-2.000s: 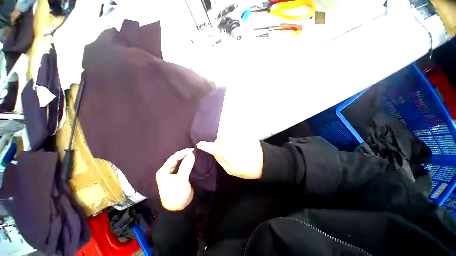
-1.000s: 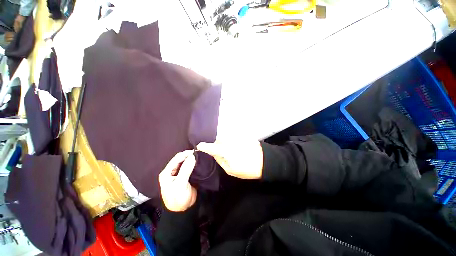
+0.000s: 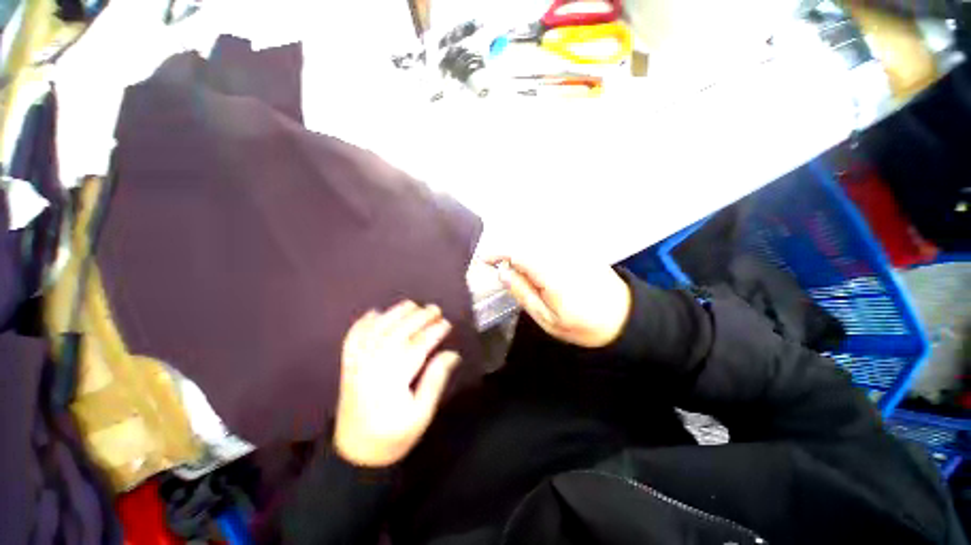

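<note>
A large dark purple-brown cloth panel (image 3: 256,245) lies over the table, its right edge near my right hand. My left hand (image 3: 389,389) lies on the panel's lower part, thumb apart from the slightly bent fingers, pinching nothing visible. My right hand (image 3: 570,303) is just off the panel's right edge, thumb and fingertips close together; whether they hold thread or a cloth edge is too blurred to tell. A light marked strip (image 3: 496,310) shows at the table edge below those fingertips.
Yellow- and red-looped scissors (image 3: 588,43) and orange-handled snips (image 3: 575,83) lie at the back of the white table (image 3: 639,160). A blue crate (image 3: 873,287) with black cloth stands right. A black-handled tool (image 3: 67,367) lies on cardboard (image 3: 112,399) at left.
My hands have moved apart from their shared pinch; the right went right and up, the left opened onto the cloth. The lighter purple folded strip no longer shows. The view has shifted.
</note>
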